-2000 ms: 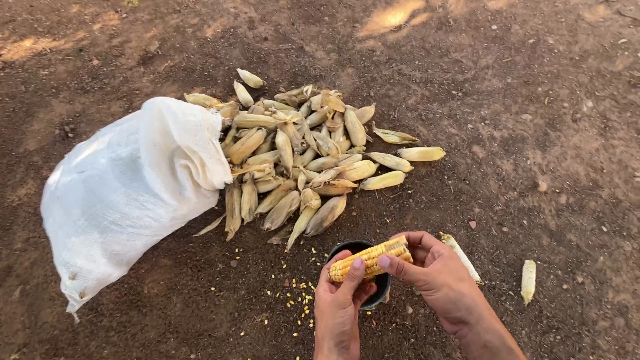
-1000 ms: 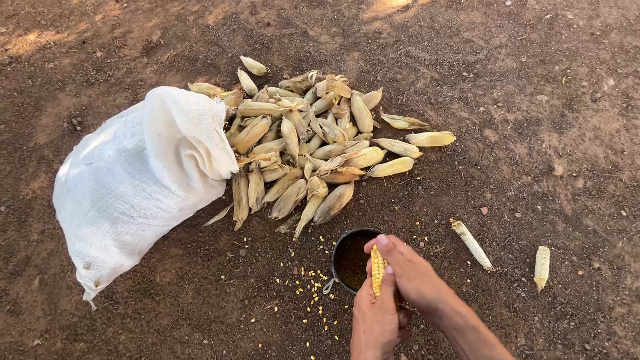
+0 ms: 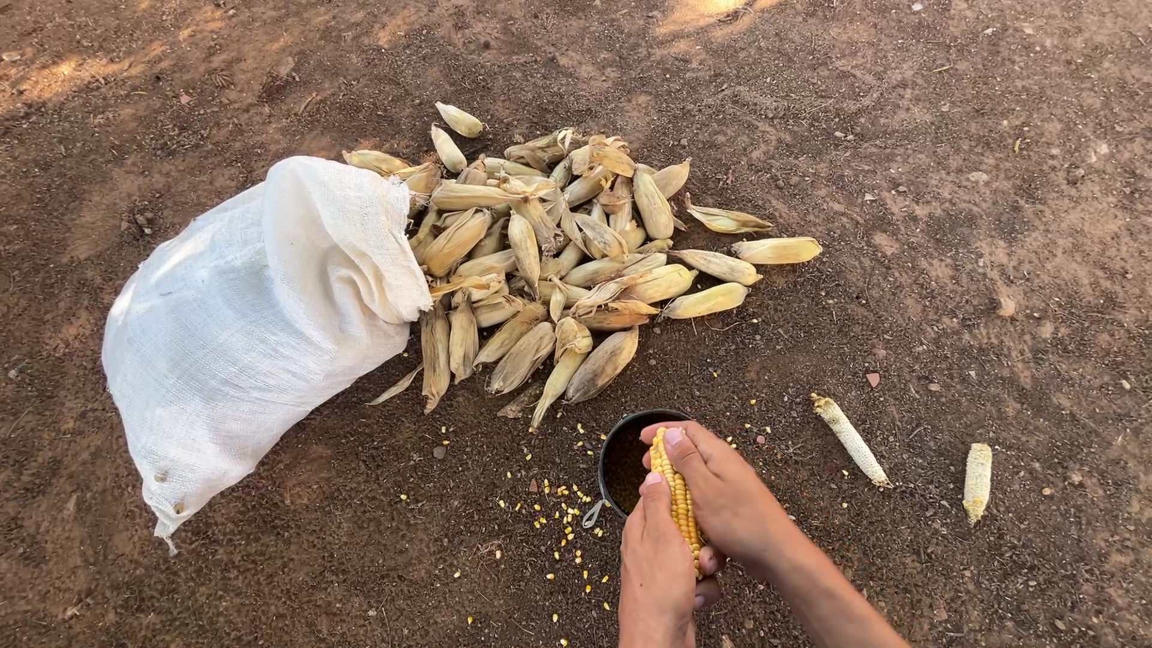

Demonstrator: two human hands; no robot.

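A yellow ear of corn (image 3: 677,495) is held between both hands, pointing up and slightly left. My left hand (image 3: 655,558) grips its lower left side. My right hand (image 3: 720,490) wraps its right side, the thumb near the upper end. Partly under the hands stands a dark round pot (image 3: 621,450) with a small metal loop on its side; its contents look dark and grainy, and the hands hide its right part. Loose yellow kernels (image 3: 562,517) lie on the soil left of the pot.
A white woven sack (image 3: 252,333) lies at the left, its mouth against a heap of dry corn ears in husks (image 3: 549,261). Two bare corncobs (image 3: 850,439) (image 3: 977,483) lie on the soil at the right.
The ear of corn was held nearly level across the pot two seconds ago; it now points upward between the hands. The right hand has come closer to the left.
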